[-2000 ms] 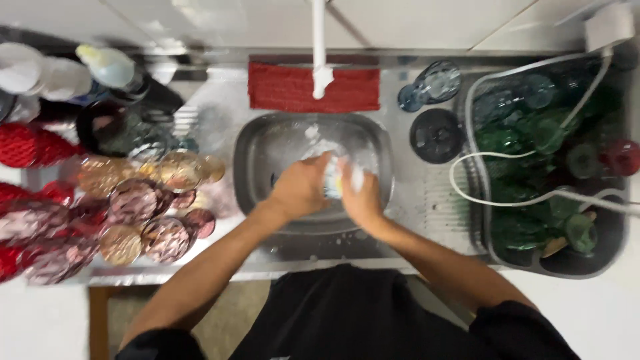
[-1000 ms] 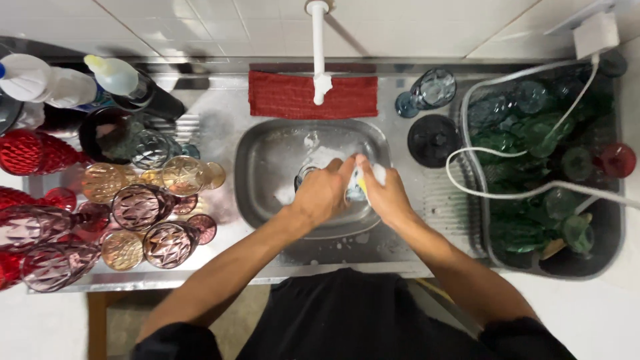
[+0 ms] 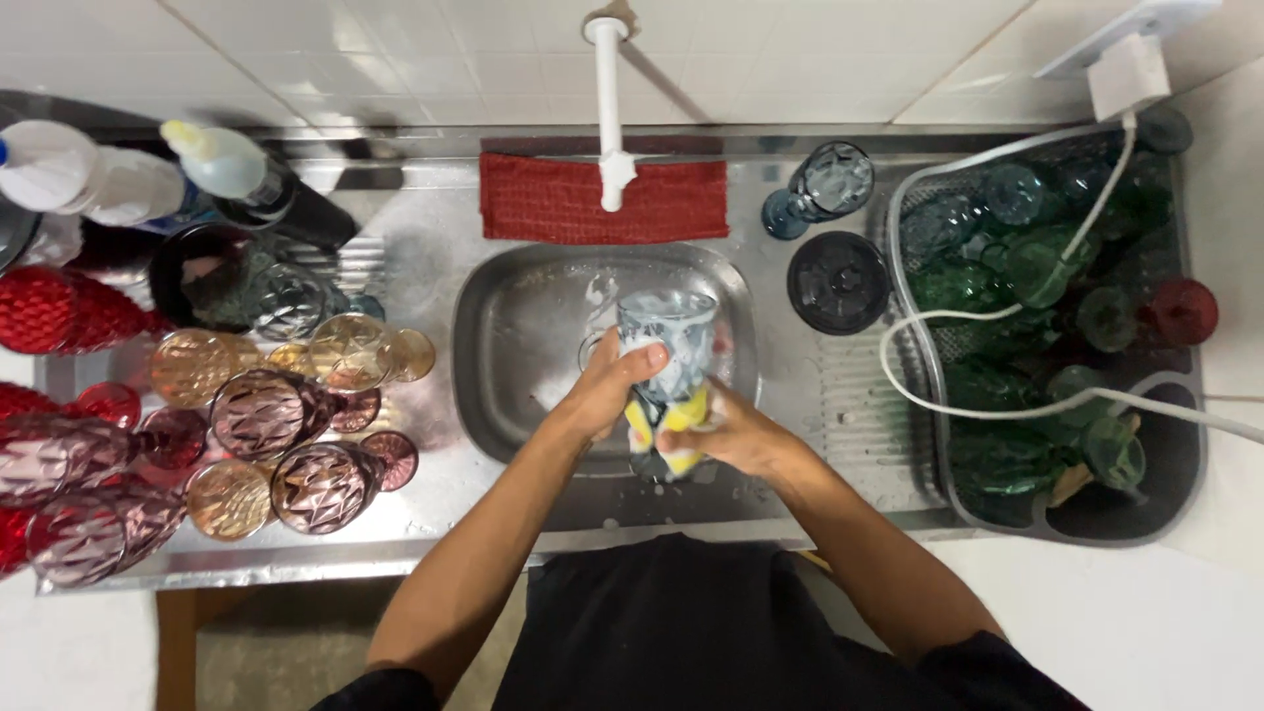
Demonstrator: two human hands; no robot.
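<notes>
A soapy blue-grey glass goblet is over the steel sink basin, its mouth toward the faucet. My left hand grips its bowl, with the thumb across the front. Around the lower part of the goblet, my right hand presses a yellow sponge with foam on it. The goblet's foot shows below the sponge, near the basin's front edge. Behind the basin a white faucet reaches out over a folded red cloth.
Red, pink and amber goblets crowd the left drainboard, with bottles behind. At right are another blue-grey goblet, a dark round lid and a grey rack of mostly green glassware. A white cable crosses the rack.
The goblet and sponge have come toward the basin's front; the goblet, mostly covered by my hands before, now shows its bowl. My right hand has moved lower along it.
</notes>
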